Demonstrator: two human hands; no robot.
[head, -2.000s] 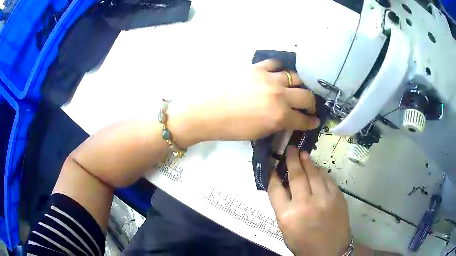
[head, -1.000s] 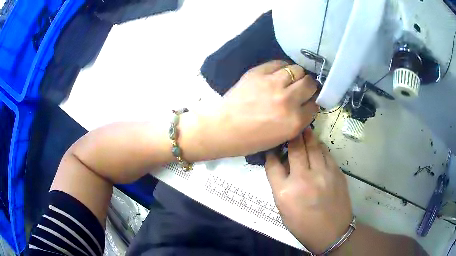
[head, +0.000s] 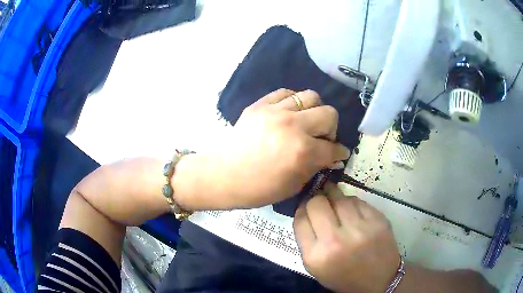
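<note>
A black fabric panel (head: 275,68) with a rounded end and a slightly fuzzy edge lies on the white table, its right side reaching toward the needle area (head: 367,94). My left hand (head: 287,137), with a ring, rests on the panel's lower part, fingers bent and pinching its edge. My right hand (head: 347,234) is just below, its fingertips gripping a folded black band (head: 320,182) with pale stitching, close to my left fingertips. The exact joint between band and panel is hidden by my fingers.
The white sewing machine head (head: 401,63) stands at right with ribbed tension knobs (head: 465,105). A purple-handled screwdriver (head: 498,240) lies on the machine bed. Black pieces (head: 149,17) lie at upper left beside a blue bin (head: 28,97). A printed ruler (head: 264,232) runs along the front edge.
The panel's rounded end has come out from beside the machine head and turned into fuller view. Both hands have moved slightly left and down, away from the needle.
</note>
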